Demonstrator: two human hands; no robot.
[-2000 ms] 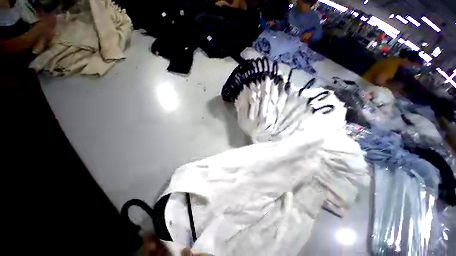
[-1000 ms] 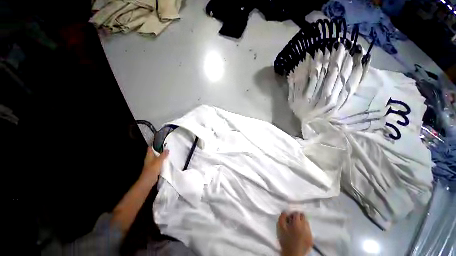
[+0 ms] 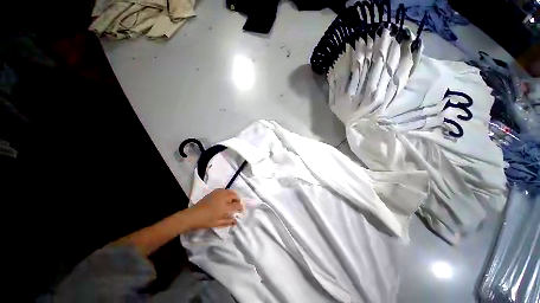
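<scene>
A white shirt (image 3: pixel 308 219) lies spread on the table in front of me, its collar end towards the left. A black hanger (image 3: pixel 208 158) is inside its neck, with the hook sticking out past the collar at the table's near-left edge. My left hand (image 3: pixel 220 208) is on the shirt front just below the collar, fingers closed on the white cloth. The fingertips are partly hidden. My right hand is not in view.
A stack of white shirts (image 3: pixel 379 77) with many black hooks lies at the back right. Clear polybags (image 3: pixel 514 254) are at the right edge, blue garments (image 3: pixel 524 163) beyond. Beige garments (image 3: pixel 145 18) and black garments (image 3: pixel 260 15) lie at the far side of the table (image 3: pixel 172 89).
My left hand has moved from the collar's outer edge to the shirt front below the collar. My right hand has left the picture. The hanger hook now shows more fully.
</scene>
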